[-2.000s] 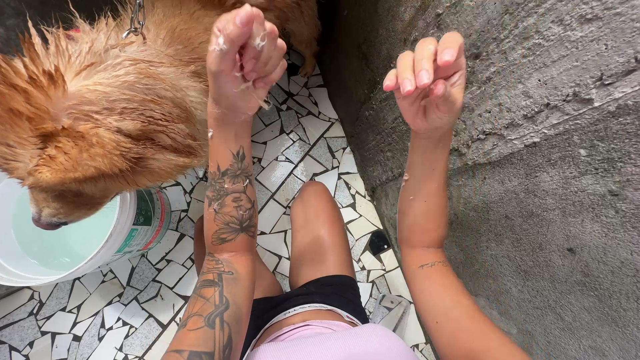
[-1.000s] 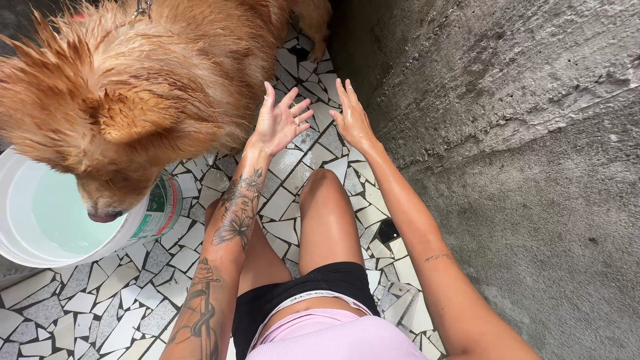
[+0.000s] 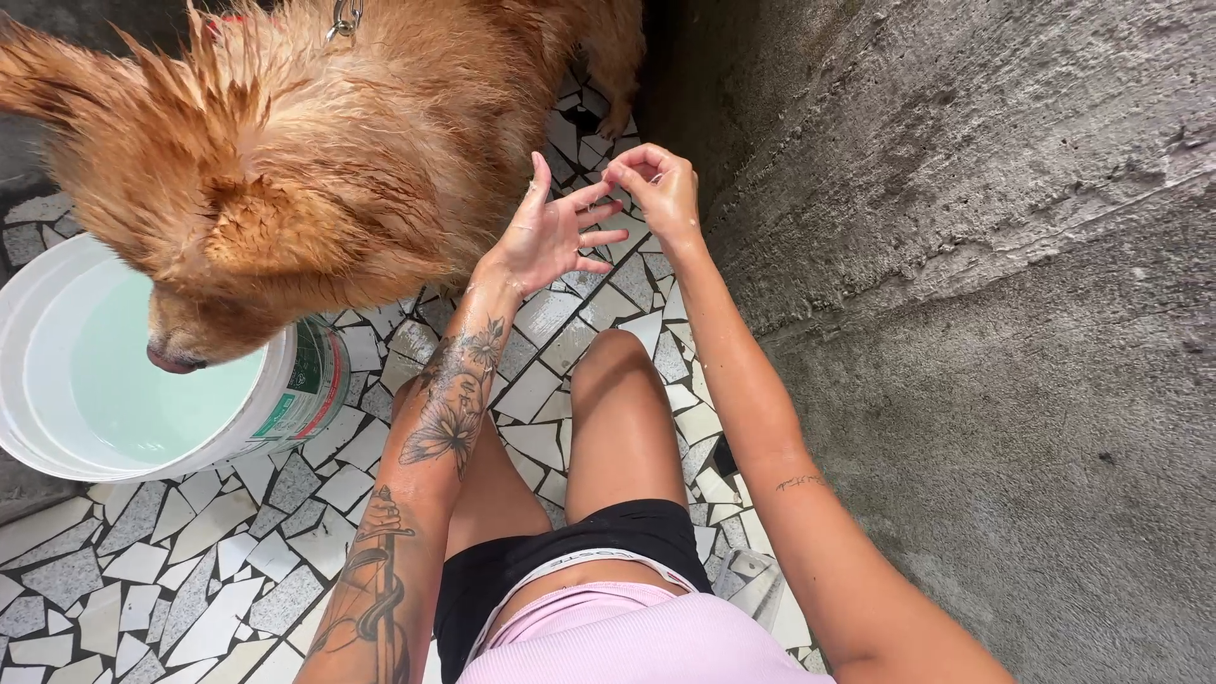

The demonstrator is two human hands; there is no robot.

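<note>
My left hand (image 3: 556,233) is spread with its palm up, wet and flecked with bits of suds or hair. The thumb and fingertips of my right hand (image 3: 662,190) pinch at the tip of a left finger; whether something small is between them I cannot tell. Left of both hands stands a wet golden-brown dog (image 3: 380,142), with a metal chain (image 3: 345,19) at its neck. Its muzzle hangs over a white plastic bucket (image 3: 285,380) of pale greenish water.
A rough concrete wall (image 3: 950,361) rises close on the right. The floor is broken-tile mosaic (image 3: 218,570). My bare knees are bent below my hands, and a clear plastic-looking item (image 3: 755,579) lies by my right hip.
Two seconds ago both hands were raised with curled fingers; a second ago they were open and apart. Now my right fingertips have come to a finger of my spread left hand.
</note>
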